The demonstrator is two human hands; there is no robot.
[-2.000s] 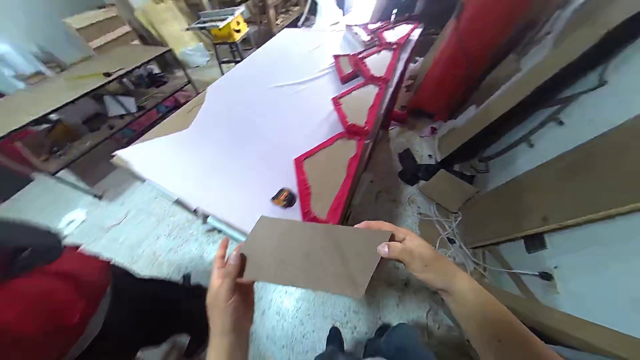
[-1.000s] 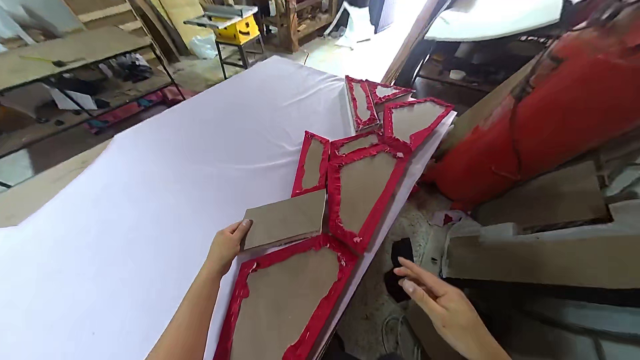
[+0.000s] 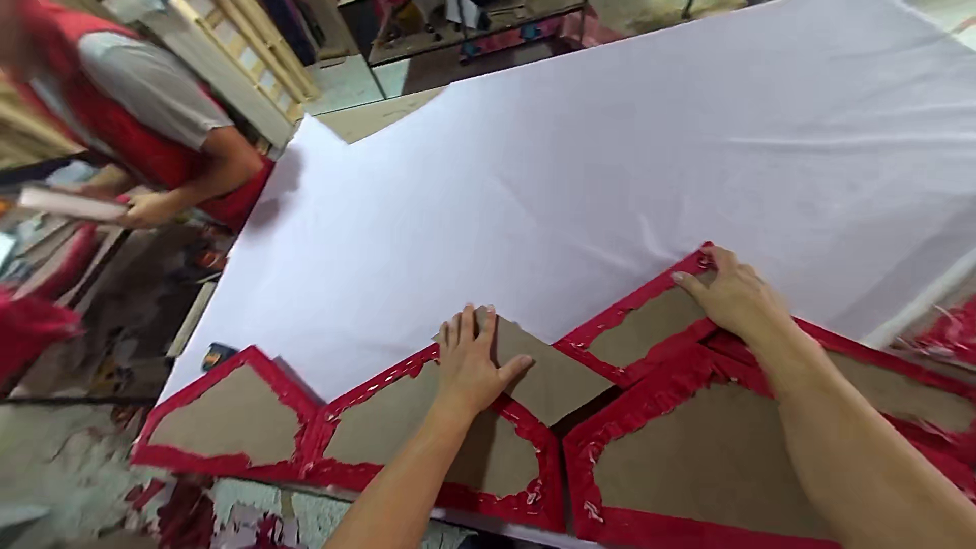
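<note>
My left hand (image 3: 471, 364) lies spread on a bare brown board (image 3: 560, 374), which rests partly over a red-edged panel (image 3: 389, 427). With its fingers on the top corner of a narrow red-edged panel (image 3: 648, 328), my right hand (image 3: 732, 293) grips that corner. Red fabric is folded over the edges of these panels, with rough inner borders around brown board. Below my right forearm lies a large panel (image 3: 701, 457) of the same kind, and another (image 3: 229, 419) is at the left. White cloth (image 3: 496, 198) spreads beneath them.
A person in a red vest (image 3: 145, 122) stands at the upper left, holding a pale flat piece (image 3: 72, 204). A tape measure (image 3: 217, 356) sits at the cloth's left edge. Red fabric scraps (image 3: 183, 511) lie on the floor. A wooden frame (image 3: 244, 53) leans behind.
The bare board was against the narrow panel under my left hand; my left hand is now spread flat on it. My right hand, empty before, has come onto the narrow panel. The view has swung strongly.
</note>
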